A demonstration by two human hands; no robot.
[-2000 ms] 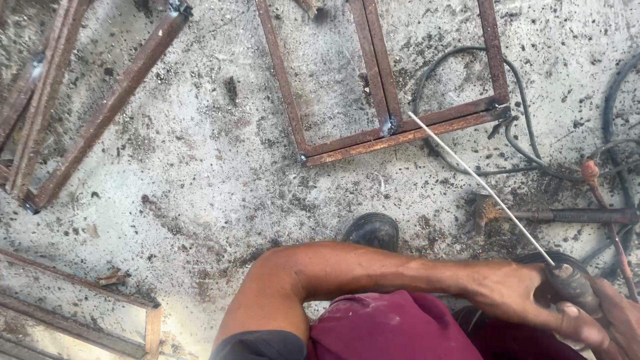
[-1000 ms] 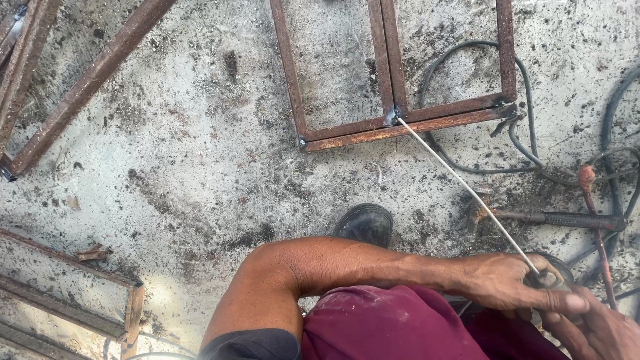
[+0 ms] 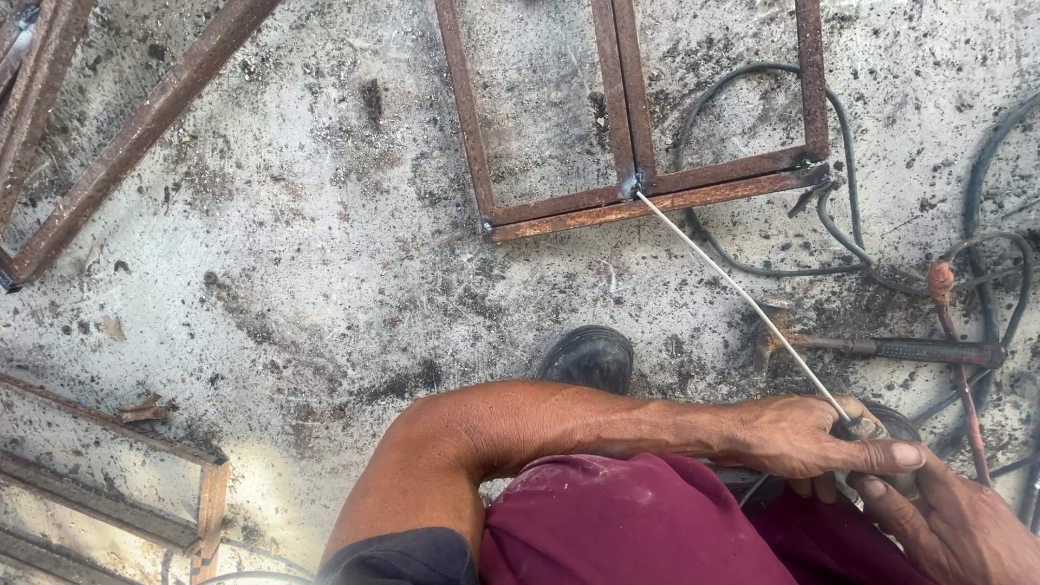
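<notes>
Both of my hands are at the lower right, closed around a welding electrode holder [image 3: 881, 455]. My left hand [image 3: 800, 439] comes across from the left and wraps its front end, thumb on top. My right hand [image 3: 951, 520] grips it from below right. A pale welding rod [image 3: 739, 296] runs from the holder up and left. Its tip is at the welded joint [image 3: 634, 185] where two middle bars meet the bottom of a rusty steel frame [image 3: 561, 215]; whether it touches cannot be told. The holder's rear part is hidden by my right hand.
A hammer [image 3: 934, 351] lies on the concrete floor right of the rod, near a cable [image 3: 853, 203] and a reddish rod [image 3: 963, 390]. More rusty steel bars [image 3: 146, 134] lie at the upper left, and another frame [image 3: 106, 504] at the lower left. My black boot [image 3: 589, 357] stands below the frame.
The rod's tip has moved from the bottom bar, right of the joint, to the joint itself. My right hand has shifted lower on the holder. The view has shifted slightly.
</notes>
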